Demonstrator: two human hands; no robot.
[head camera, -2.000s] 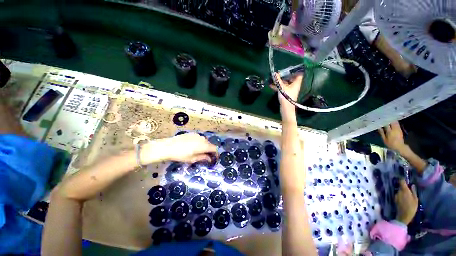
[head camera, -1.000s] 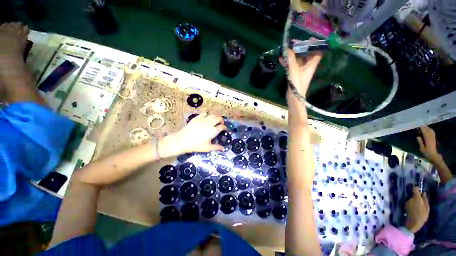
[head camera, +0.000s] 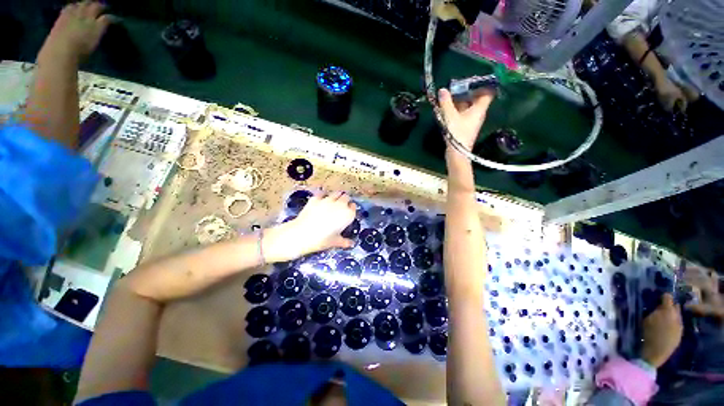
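Observation:
Glossy round black discs (head camera: 325, 305) lie in rows in a clear blister tray (head camera: 381, 366) in front of me. My left hand (head camera: 317, 222) is over the tray's upper left part, fingers bent down; whether it grips a disc is hidden. My right hand (head camera: 467, 119) reaches over the dark green belt (head camera: 262, 79) and holds the slim power screwdriver (head camera: 473, 82), its tip pointing left. A black cylindrical unit (head camera: 403, 111) stands upright near the tip. Another unit (head camera: 334, 89), shining blue on top, stands to its left. A loose disc (head camera: 300, 169) lies above the tray.
A pale hose (head camera: 597, 119) loops by my right hand. Cream rings (head camera: 237, 204) lie left of the tray. A whitish neighbouring tray (head camera: 548, 317) is at right, under a pale post (head camera: 635, 184). Neighbours' hands (head camera: 660, 329) show at right and upper left; a fan (head camera: 536, 16) is above.
The black units have shifted right along the belt relative to the bench. The left neighbour's hand has reached up over the belt. My right hand still holds the screwdriver; my left stays over the tray.

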